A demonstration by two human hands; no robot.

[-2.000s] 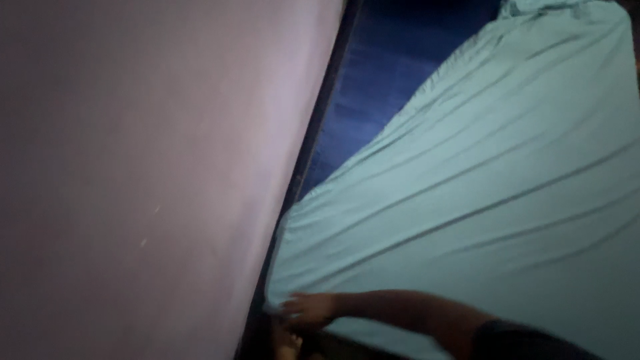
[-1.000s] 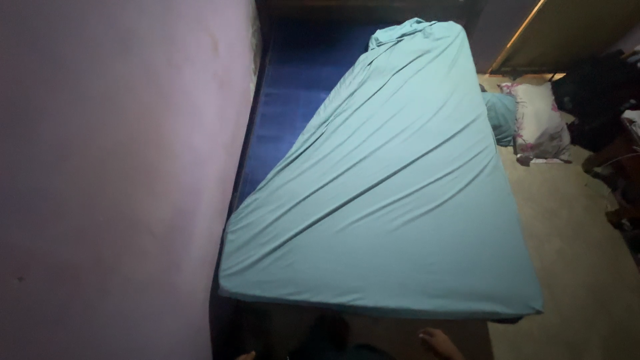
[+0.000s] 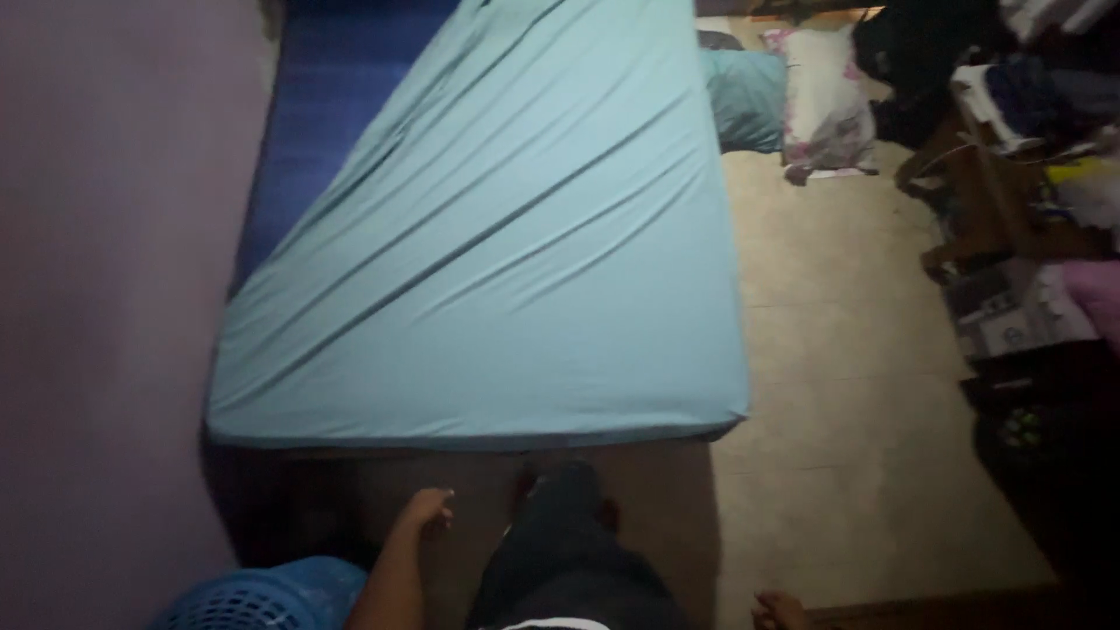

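Observation:
A light teal fitted sheet [image 3: 542, 315] lies over a mattress, snug around both near corners and pulled in diagonal creases toward the far right. Along the wall side, a triangle of the blue mattress [image 3: 328, 114] is bare. My left hand [image 3: 431, 510] hangs in front of the near mattress edge, not touching it, fingers loosely curled with nothing seen in them. Low at the right, my right hand [image 3: 777, 610] is partly cut off by the frame, over the floor and away from the sheet; nothing shows in it. The sheet's far end is out of view.
A purple wall [image 3: 114, 289] borders the bed on the left. A blue plastic basket [image 3: 254, 599] stands at the lower left. Tiled floor [image 3: 840, 350] runs along the right side. Farther back lie a teal pillow [image 3: 748, 101] and a floral pillow [image 3: 827, 96], beside cluttered shelving [image 3: 1006, 192].
A hand was at the sheet's near corner by the wall two seconds ago; both hands are now off the sheet. The view has shifted a lot, and the basket has come into sight.

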